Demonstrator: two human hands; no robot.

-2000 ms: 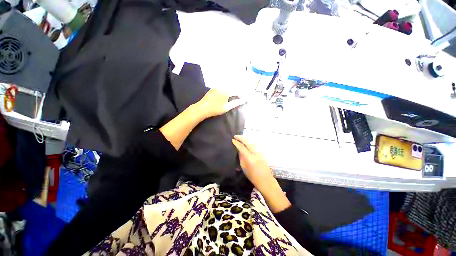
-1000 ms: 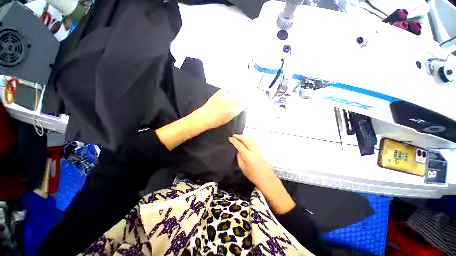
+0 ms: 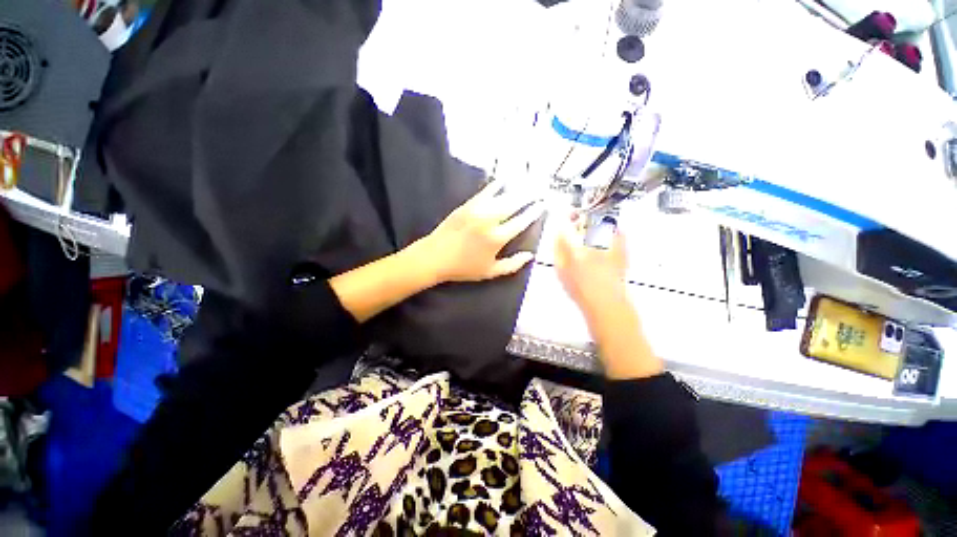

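Observation:
The dark garment cloth (image 3: 262, 157) covers the table left of the sewing machine (image 3: 735, 115) and hangs down to my lap. My left hand (image 3: 488, 236) lies on the cloth near its right edge, fingers spread and pointing to the needle area. My right hand (image 3: 593, 262) is at the presser foot (image 3: 577, 194), just right of the cloth edge, with its fingertips up by the foot. The fingertips are washed out by glare, so whether they hold anything is not clear.
Thin metal sticks (image 3: 731, 267), a black tool (image 3: 780, 283), a yellow phone (image 3: 848, 336) and a small dark box (image 3: 918, 365) lie to the right. A grey fan housing (image 3: 47, 84) stands at far left. Blue crates (image 3: 761, 482) are below the table.
My right hand has moved up and right from the cloth's edge to the presser foot. My left hand has opened from a closed pose and lies flatter. The view has shifted slightly.

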